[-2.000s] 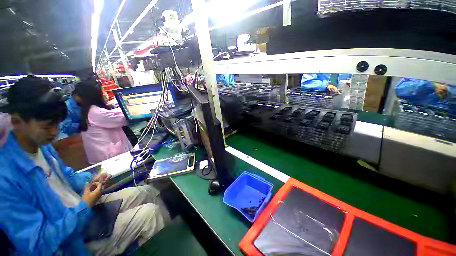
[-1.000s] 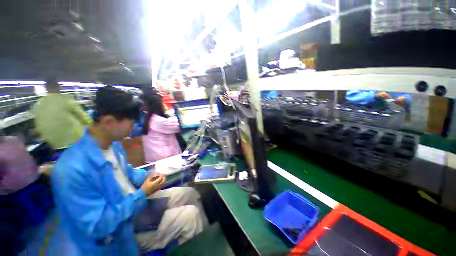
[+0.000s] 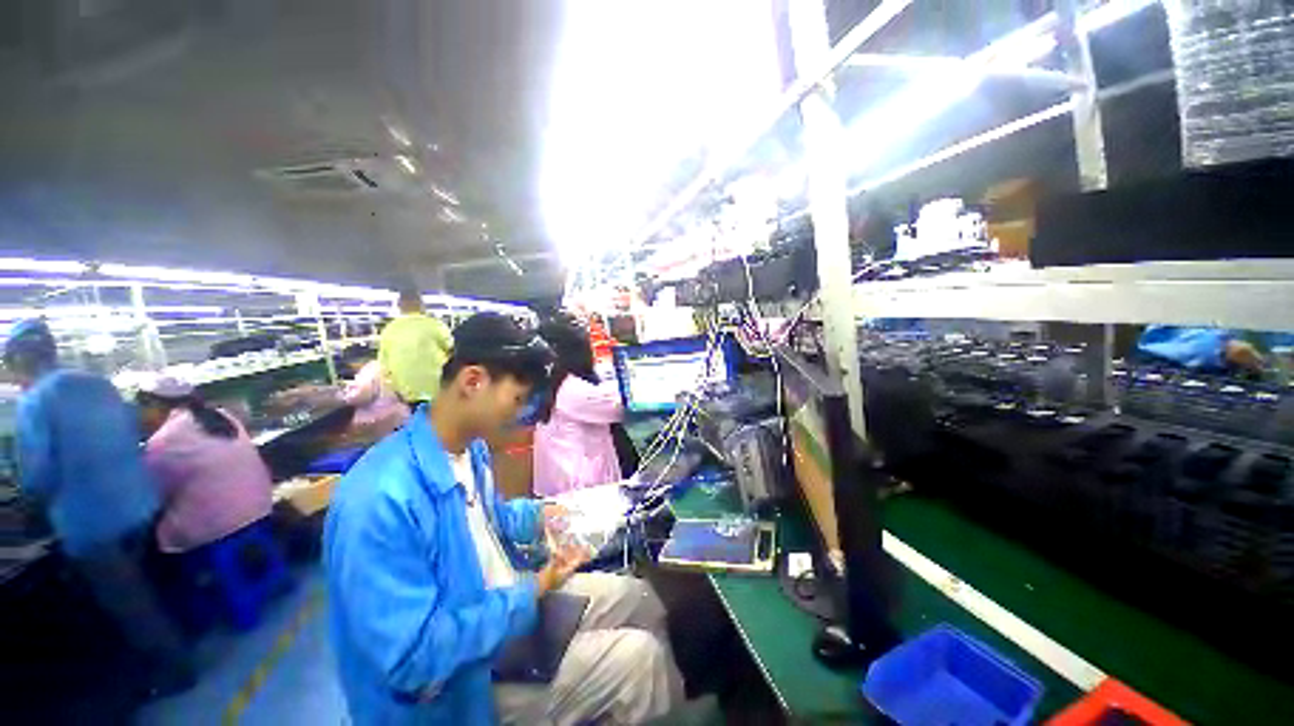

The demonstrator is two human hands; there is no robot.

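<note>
Neither of my hands is in the picture. Nearest in front of me, a blue plastic parts bin (image 3: 954, 684) stands on the green bench (image 3: 795, 638) at the lower right, its bottom cut off by the picture's edge. A corner of the red foam tray (image 3: 1121, 706) shows at the bottom edge, right of the bin. The tablets in the tray are out of view.
A seated person in a blue smock (image 3: 412, 567) is at the left, with a dark slab (image 3: 542, 638) on the lap. A monitor stand (image 3: 860, 546), cables and a framed tablet-like panel (image 3: 718, 545) are on the bench. Stacked trays (image 3: 1135, 468) stand behind. More people are farther left.
The view has swung left and up. The bin and red tray have moved toward the lower right, and the tray is now mostly out of the picture. More people show at the left.
</note>
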